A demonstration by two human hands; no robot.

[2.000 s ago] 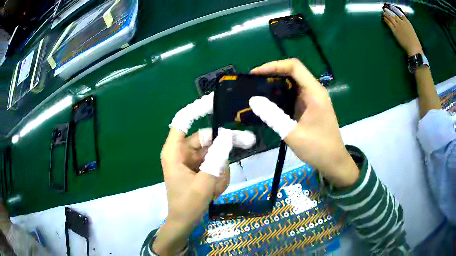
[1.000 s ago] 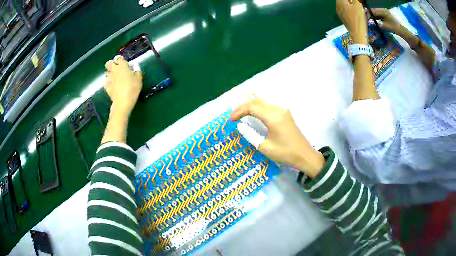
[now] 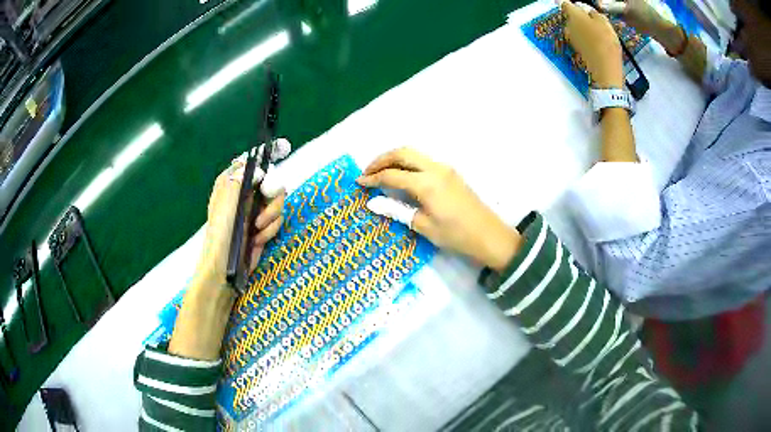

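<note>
My left hand point(image 3: 221, 221), with white finger cots, holds a black phone middle frame point(image 3: 247, 211) upright and nearly edge-on, over the left part of the blue sheet. The blue FPC carrier sheet point(image 3: 317, 274) has rows of orange zigzag strips and white rings, and lies on the white bench cover. My right hand point(image 3: 440, 198), with a white cot on the thumb, is at the sheet's upper right edge. Its index fingertip and thumb tip rest at the orange strips, a little apart. No loose flex shows between them.
Black frames point(image 3: 76, 253) lie on the green belt point(image 3: 152, 194) at left; another dark frame point(image 3: 57, 409) is at the lower left bench edge. A clear-covered stack point(image 3: 34, 118) is at far left. At right, a person's hands point(image 3: 596, 46) work over another blue sheet point(image 3: 549, 42).
My left hand picked up a frame from the belt and brought it back over the sheet. My right hand moved slightly left along with the sheet in view. The neighbour's hands shifted slightly.
</note>
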